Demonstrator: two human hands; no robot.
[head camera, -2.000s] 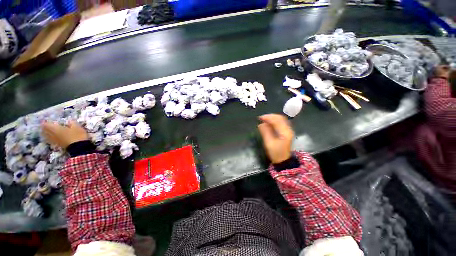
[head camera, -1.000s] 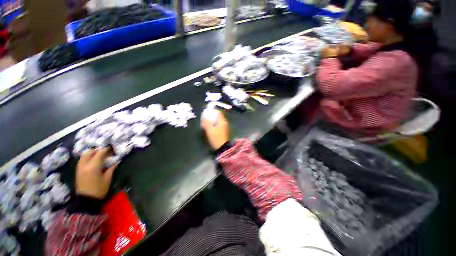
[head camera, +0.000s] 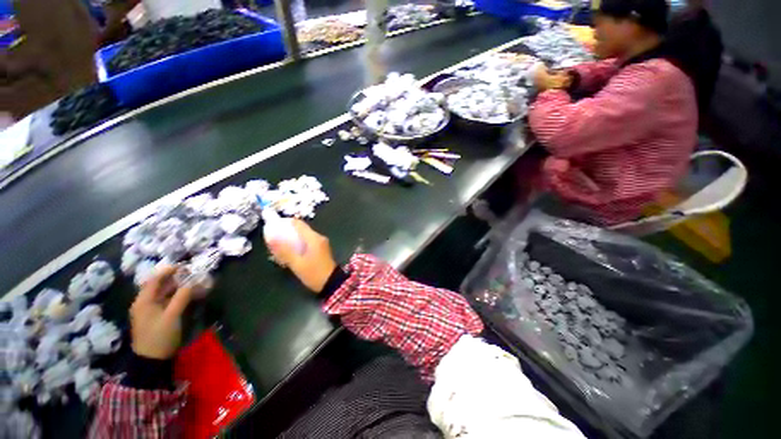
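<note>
My right hand (head camera: 307, 255) holds the translucent white glue bottle (head camera: 281, 230), its blue tip pointing up and left over the centre group of ruffled grey-white pieces (head camera: 201, 230). My left hand (head camera: 158, 315) is at the near left end of that group, with a ruffled piece (head camera: 195, 278) between thumb and fingers. Small pale inserts (head camera: 301, 195) lie at the group's right end. The larger pile of pieces (head camera: 56, 343) is at the left. A red mat (head camera: 212, 386) lies partly behind my left hand and sleeve.
Metal bowls heaped with pieces (head camera: 399, 107) stand further right, near thin sticks (head camera: 437, 159) and white tissue (head camera: 394, 157). A plastic-lined bin (head camera: 591, 317) is below the bench at right. A person (head camera: 625, 129) sits beyond it. A blue crate (head camera: 193, 53) stands across the belt.
The view has turned right. My right hand has taken hold of the glue bottle and brought it left to the centre group. My left hand has moved from the left pile to the centre group.
</note>
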